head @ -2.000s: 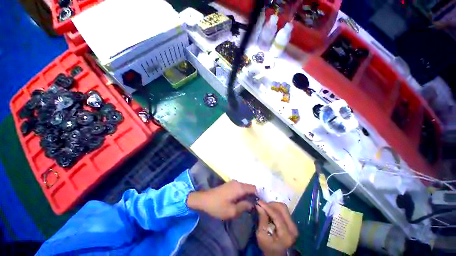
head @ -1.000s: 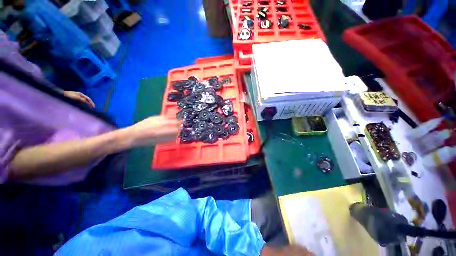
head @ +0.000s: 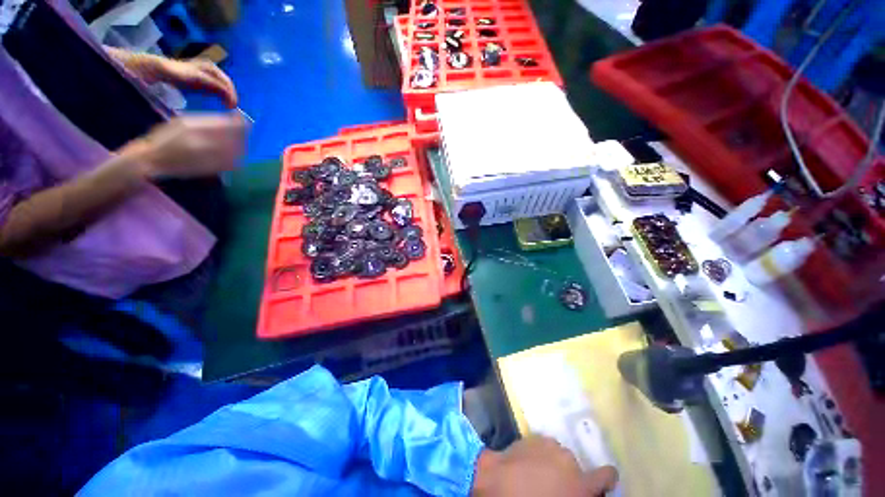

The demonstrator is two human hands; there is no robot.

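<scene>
My left hand (head: 543, 472) is at the bottom edge of the view, below a blue sleeve, over the near side of the pale yellow mat (head: 621, 388). Its fingers are cut off by the edge, so what it holds cannot be seen. My right hand is out of the picture. A whiter sheet (head: 573, 423) lies on the mat. A dark lamp-like head on a black arm (head: 660, 377) hangs over the mat. One round black unit (head: 573, 296) lies on the green bench behind the mat.
A red tray (head: 359, 309) heaped with round black units (head: 359, 218) is at left. Another person's hands (head: 199, 141) are beyond it. A white box (head: 519, 141), a yellow-green-rimmed box (head: 543, 231), a white parts bin (head: 602, 267) and a red bin (head: 708, 97) stand behind.
The view has swung left, then slightly back. The other person's hand has moved from the tray to the left. My right hand has left the picture and my left hand shows only partly.
</scene>
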